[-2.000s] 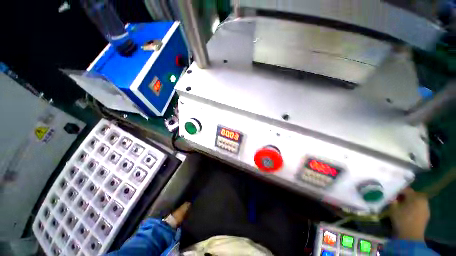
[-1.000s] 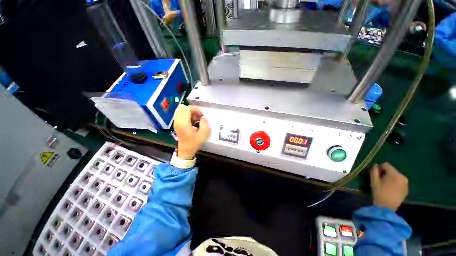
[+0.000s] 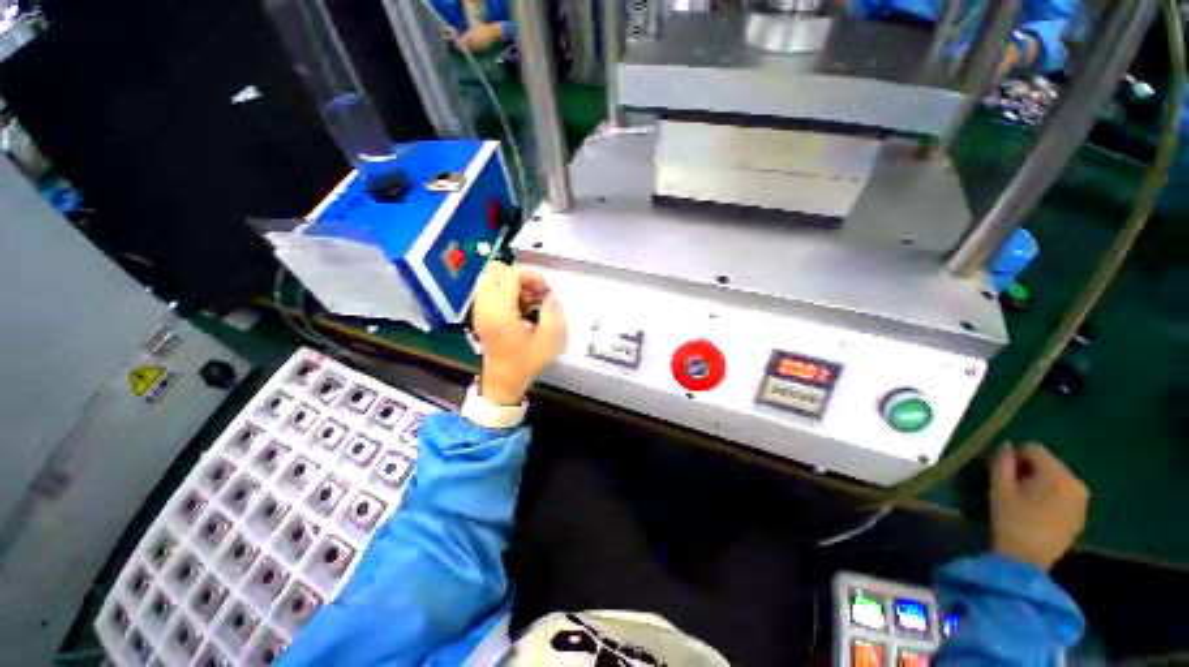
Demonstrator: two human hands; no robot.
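The pneumatic press (image 3: pixel 782 248) stands in front of me, its upper plate (image 3: pixel 782 91) down on the pressing fixture (image 3: pixel 763 170). My left hand (image 3: pixel 515 332) is at the left end of the front panel and covers the left start button; its fingers are curled and no held object shows. The right start button (image 3: pixel 906 411) is green and uncovered. My right hand (image 3: pixel 1037 502) rests loosely curled at the bench edge, right of the press, and nothing shows in it.
A white tray of pale cells (image 3: pixel 248 502) lies at lower left. A white tray with coloured squares (image 3: pixel 889 625) is partly under my right sleeve. A blue control box (image 3: pixel 417 228) stands left of the press. An air hose (image 3: pixel 1089 287) hangs at right. Another person's hand (image 3: pixel 485 35) shows behind.
Over two seconds my left hand has come up from below onto the left button, and my right hand has left the press's right corner. In the last second only the view has shifted slightly.
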